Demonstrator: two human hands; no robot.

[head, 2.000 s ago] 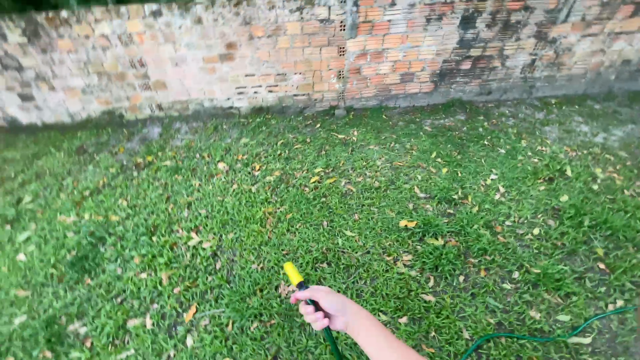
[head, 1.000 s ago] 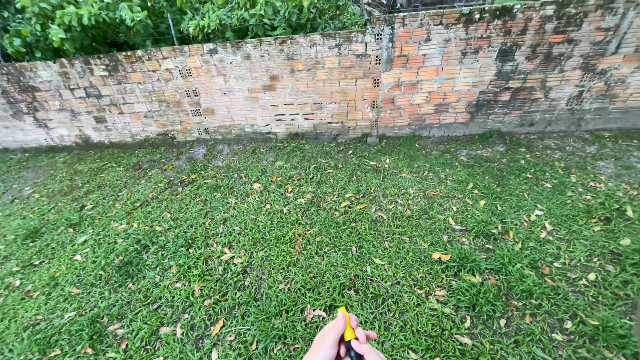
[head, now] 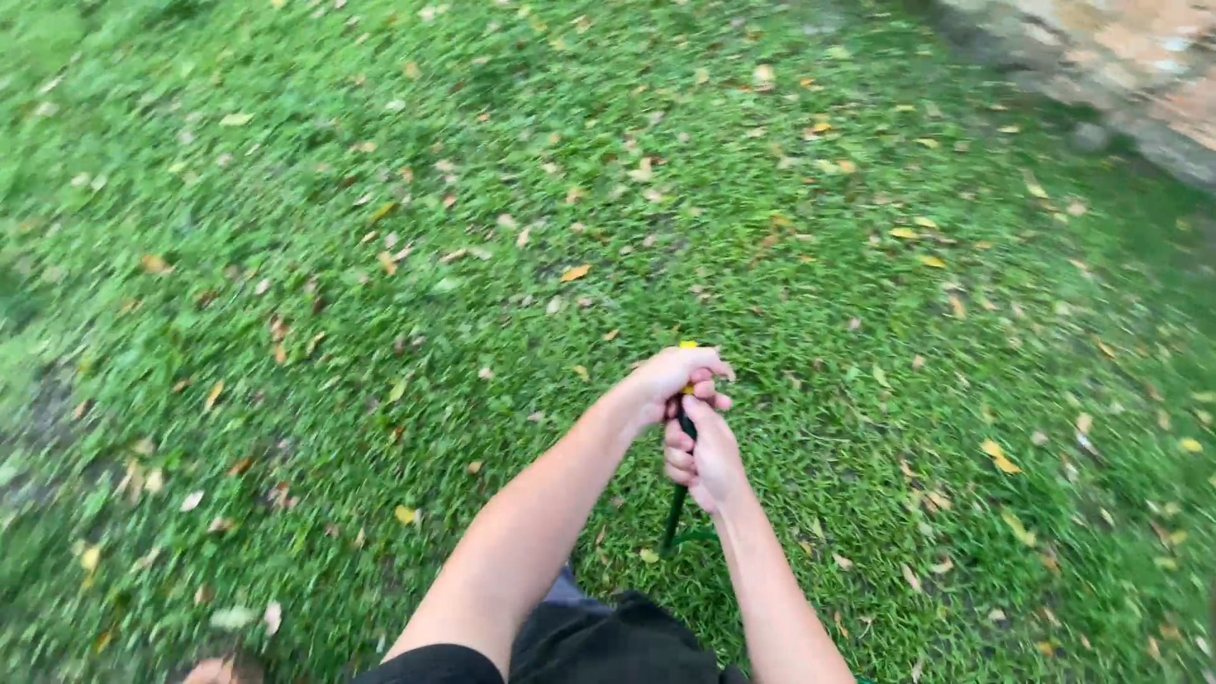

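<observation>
Both my hands are on a garden hose with a yellow and black nozzle, near the middle of the head view. My right hand [head: 705, 456] is wrapped around the black lower part of the nozzle [head: 686, 421]. Just above it, my left hand [head: 686, 376] grips the yellow front end, with its index finger partly extended. Most of the yellow part is hidden by the left fingers. The green hose [head: 674, 521] runs down from my right hand toward the grass and passes out of sight near my dark clothing. No water is visible.
Grass [head: 427, 313] strewn with dry leaves surrounds me. The foot of a brick wall [head: 1130, 76] crosses the upper right corner. Part of a foot [head: 223, 670] shows at the bottom left. The picture is blurred by motion.
My left hand has come onto the nozzle's yellow end; two seconds ago only my right hand was seen holding the nozzle. The view has swung down and turned left, away from the wall.
</observation>
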